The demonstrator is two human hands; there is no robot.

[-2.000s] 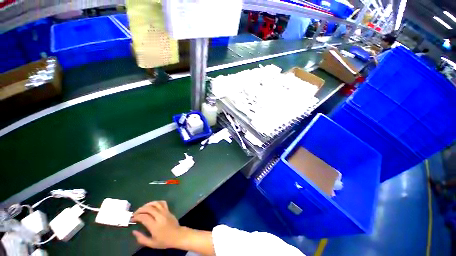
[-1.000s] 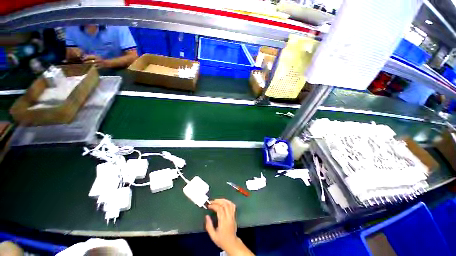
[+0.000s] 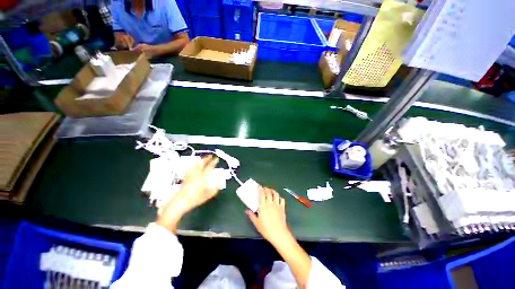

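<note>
White power adapters [image 3: 161, 180] with bundled white cords [image 3: 164, 143] lie in a pile on the green worktop, left of centre. My left hand [image 3: 195, 183] lies over the right part of the pile, fingers spread; what is under it is mostly hidden. My right hand [image 3: 271, 211] is at the right side of a single adapter [image 3: 248, 195], fingers on its edge, and its plug end is hidden. A cord runs from this adapter up to a small bundle beside the pile. I cannot tell if either hand grips anything.
Right: red-handled tool [image 3: 305, 201], white scrap [image 3: 320, 192], small blue box [image 3: 352, 158], bottle [image 3: 383, 153], packed tray [image 3: 468, 169]. Left: cardboard sheets [image 3: 22, 141], open carton [image 3: 107, 93] on a clear tray [image 3: 127, 121], blue tote [image 3: 68, 242] with adapters. A cord bundle [image 3: 357, 112] lies on the belt; a person [image 3: 148, 25] sits across.
The view has turned left and down. My left hand has come into view over the pile. My right hand has moved from the single adapter's plug end onto its side.
</note>
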